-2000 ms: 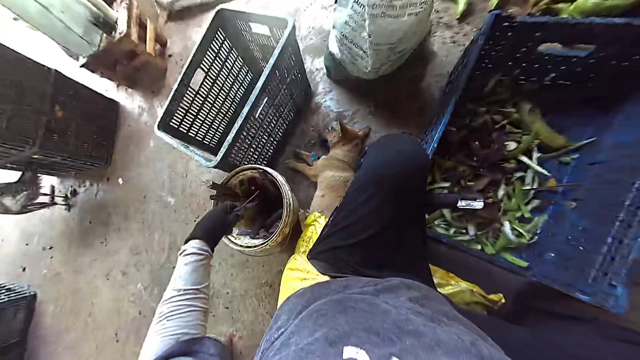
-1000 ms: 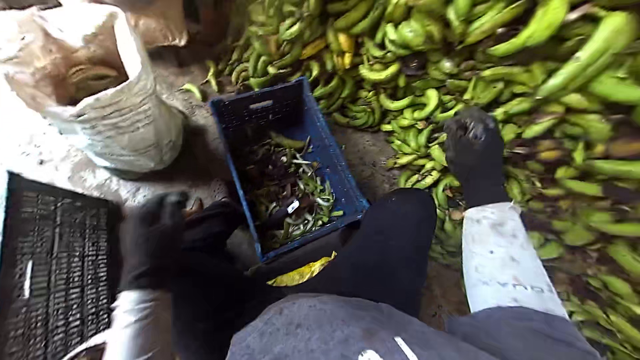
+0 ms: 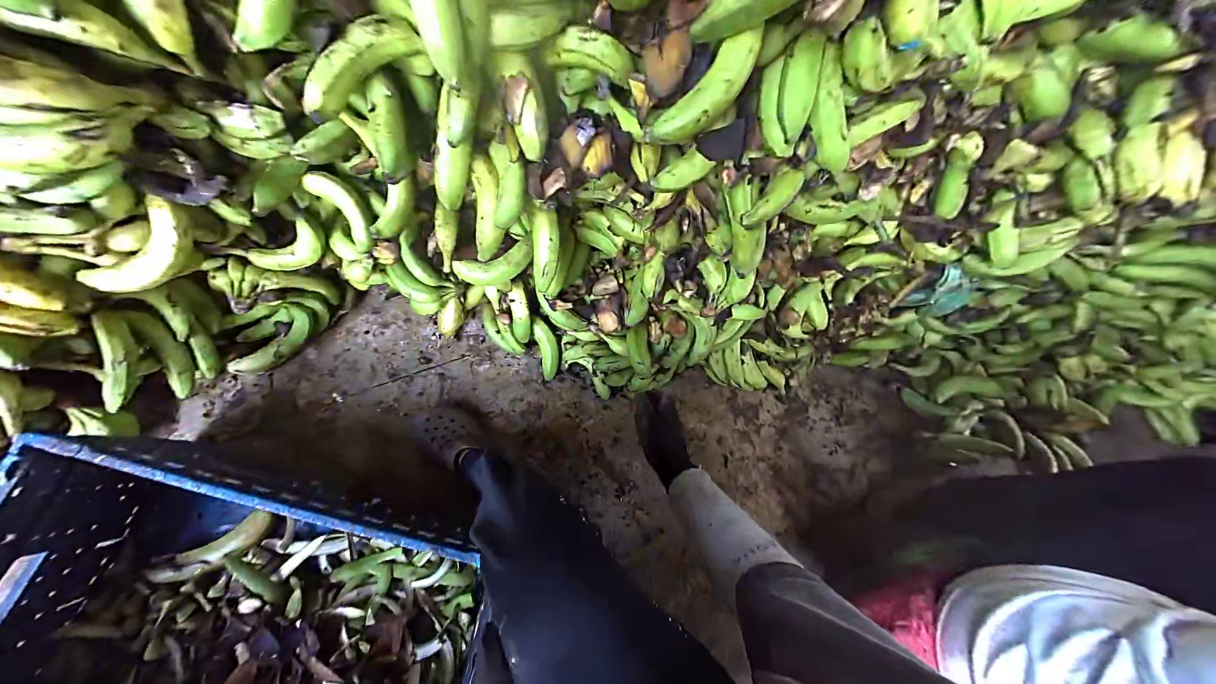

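Observation:
My left hand point(image 3: 665, 437), in a dark glove below a light grey sleeve, reaches between my legs to the near edge of a large heap of green plantains or bananas point(image 3: 703, 337). Its fingertips are dark and small against the fruit, so whether they grip anything cannot be told. My right hand does not show. White folded fabric point(image 3: 1073, 622), perhaps a sleeve, lies at the lower right, beside a blurred red patch point(image 3: 898, 613). Green fruit clusters spread across the whole upper view, with a few yellow and brown pieces among them.
At the lower left stands a blue plastic crate point(image 3: 285, 511) with green and brown plant scraps point(image 3: 313, 608) in it. My dark-clad left leg point(image 3: 570, 570) is beside it. Stained concrete floor point(image 3: 399, 351) shows between crate and heap. A teal scrap point(image 3: 945, 290) lies on the fruit.
The view has swung far to the right, from the bucket, dog and crates to the fruit heap. Both gloved hands showed one second ago; only one is visible now, low at the heap's edge.

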